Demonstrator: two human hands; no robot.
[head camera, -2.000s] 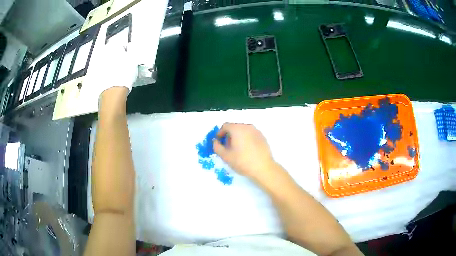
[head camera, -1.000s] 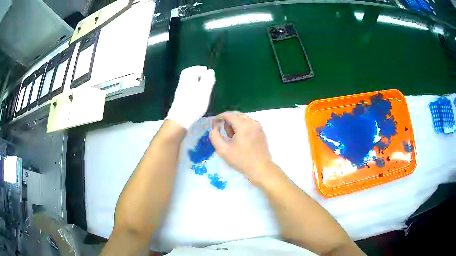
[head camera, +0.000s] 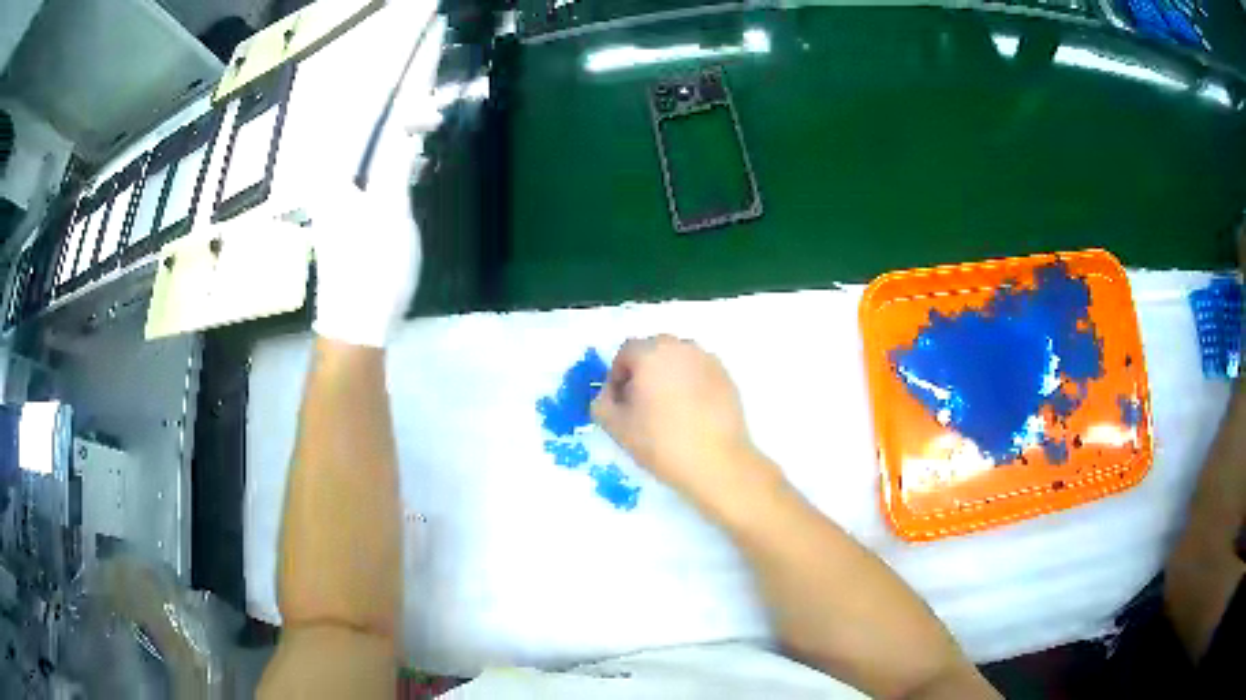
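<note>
My gloved left hand (head camera: 366, 267) is over the right end of the white loading plate (head camera: 321, 103). It holds a dark phone middle frame (head camera: 396, 103), seen nearly edge-on and blurred. My bare right hand (head camera: 676, 410) is low over the white foam (head camera: 451, 547), its thumb and fingers pinched beside a small pile of blue parts (head camera: 571, 410). Whether a tiny part is between the fingertips cannot be told. Several dark frames with pale windows (head camera: 250, 151) stand in a row on the plate.
Another phone middle frame (head camera: 707, 157) lies on the green belt (head camera: 888, 178). An orange tray (head camera: 895, 513) of blue parts is on the foam at right. Blue grid sheets (head camera: 1213, 328) and another person's forearm (head camera: 1213, 513) are at the right edge. Cream end block (head camera: 239, 280) is at left.
My left hand has moved from the belt left to the loading plate with the dark frame. My right hand stays by the blue pile. A forearm has appeared at the right edge.
</note>
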